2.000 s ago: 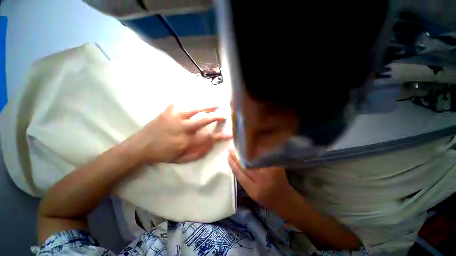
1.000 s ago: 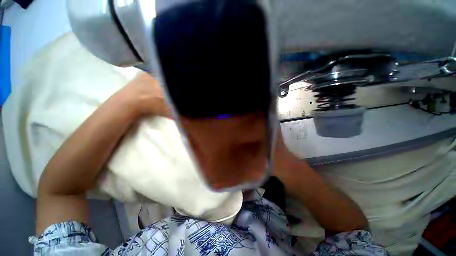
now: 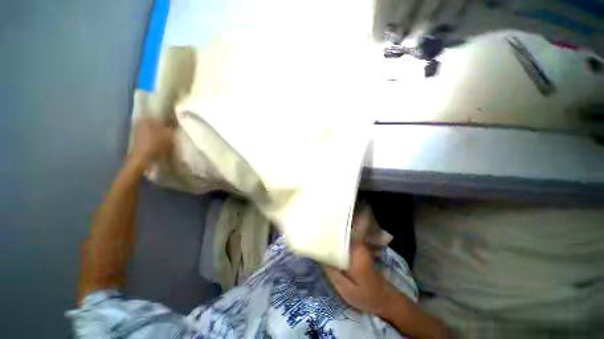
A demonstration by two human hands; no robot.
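A large cream garment piece (image 3: 285, 139) lies over the white table left of the needle area and hangs down to my lap. My left hand (image 3: 153, 140) is at its far left part by the table's left edge, blurred, and seems to grip the cloth. My right hand (image 3: 357, 275) is at the cloth's lower right corner over my lap, with the corner between its fingers. The presser foot (image 3: 430, 56) shows as small dark metal parts just right of the cloth. Bright glare washes out the upper middle.
Thread snips (image 3: 530, 65) lie on the machine bed at the upper right. The table's grey front edge (image 3: 477, 184) runs to the right. Layered cream cloth (image 3: 510, 251) lies below it. More cream cloth (image 3: 232, 242) hangs left of my lap. A grey surface (image 3: 53, 132) fills the left side.
The view has shifted, and the machine head no longer covers the middle. My left hand has moved far left with the cloth. My right hand is now lower, at the cloth's corner.
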